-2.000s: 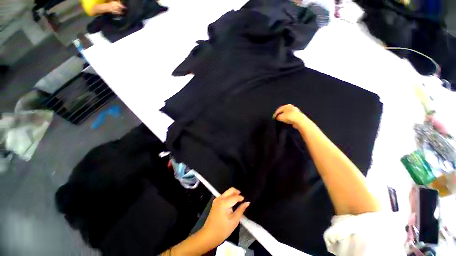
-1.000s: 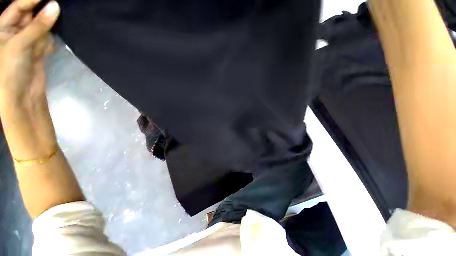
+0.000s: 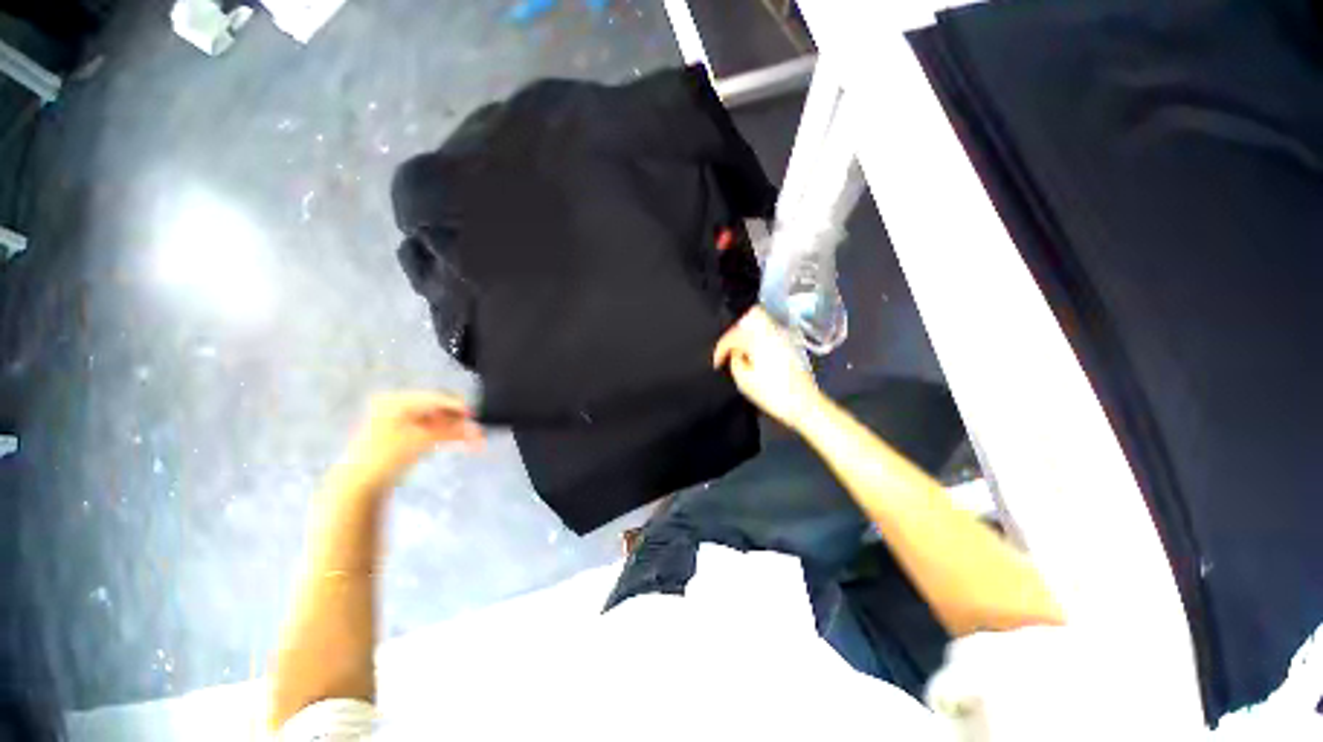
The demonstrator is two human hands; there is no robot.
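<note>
A black garment (image 3: 610, 319) lies on top of a dark cloth heap low beside the table, with its near edge running between my hands. My left hand (image 3: 414, 431) is blurred at the garment's left corner; whether its fingers grip the cloth is unclear. My right hand (image 3: 765, 365) is at the garment's right edge, its fingers bent and appearing to pinch the cloth. Another black garment (image 3: 1161, 247) lies on the white table (image 3: 1001, 261) at the right. No needle or thread can be made out.
The grey floor (image 3: 218, 420) extends on the left, with pale scraps (image 3: 211, 22) at the top. A clear plastic bag (image 3: 808, 283) hangs beside the table edge, near my right hand. Dark teal cloth (image 3: 784, 500) lies across my lap.
My hands have moved from the table to the floor-side heap. The garment held up in front of me a second ago is now lowered onto it. The view has turned left and down.
</note>
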